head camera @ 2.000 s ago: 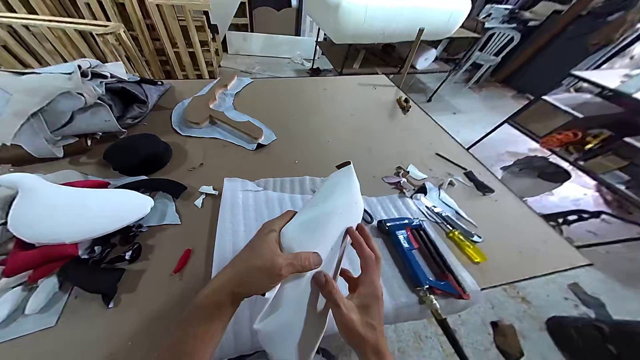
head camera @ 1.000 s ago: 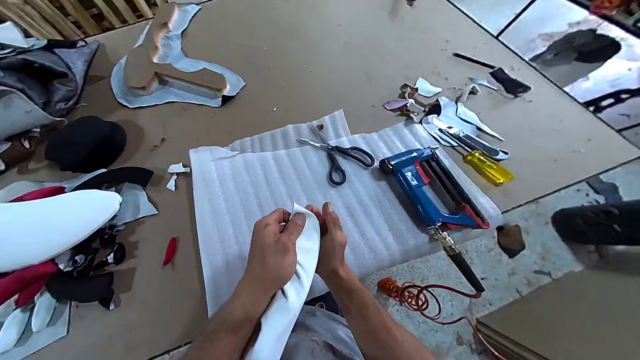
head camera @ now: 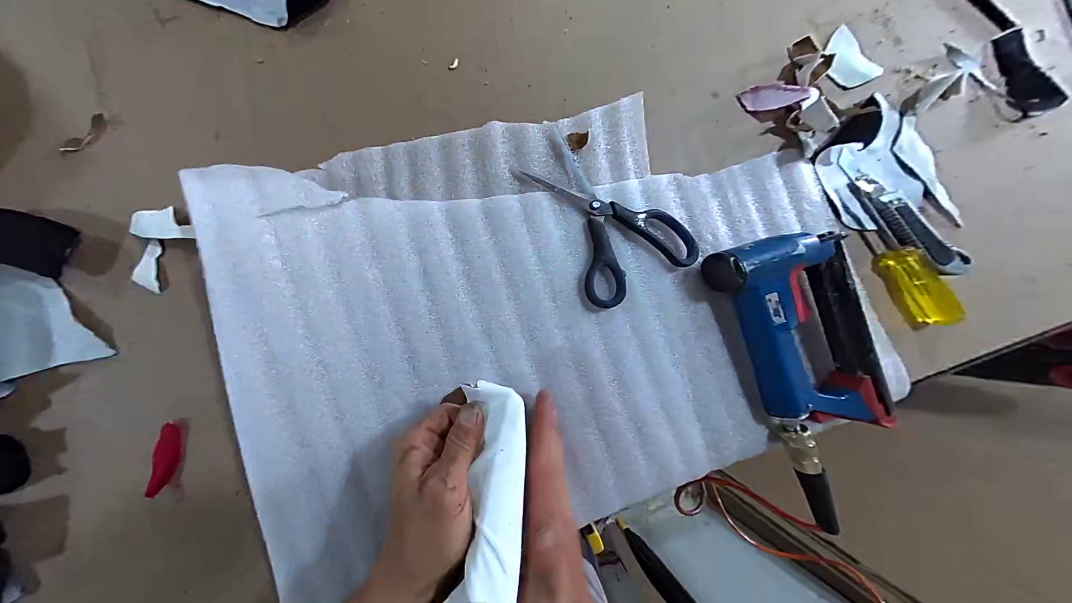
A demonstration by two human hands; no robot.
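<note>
My left hand (head camera: 440, 477) pinches the upper end of a piece wrapped in white upholstery material (head camera: 500, 486), its thumb on the near edge and a bit of brown showing at the tip. My right hand (head camera: 548, 511) lies flat along the right side of that piece, one finger extended; whether it grips anything cannot be seen. Beneath both is a white foam sheet (head camera: 352, 318). Scissors with black handles (head camera: 605, 251) rest spread on the sheet, above the hands. To their right a blue pneumatic stapler (head camera: 775, 327) lies on the sheet's edge, its hose fitting towards me.
A yellow-handled screwdriver (head camera: 919, 286), a utility knife (head camera: 938, 243) and material scraps (head camera: 808, 92) lie at the right. A red scrap (head camera: 167, 459), small white scraps (head camera: 155, 226) and black and pale pieces (head camera: 42, 322) are on the left. An orange air hose (head camera: 775, 544) hangs beyond the table edge.
Two seconds ago the piece was held up broad side towards me. Since one second ago my right hand has gone from its upper end to flat along its side. The view is closer.
</note>
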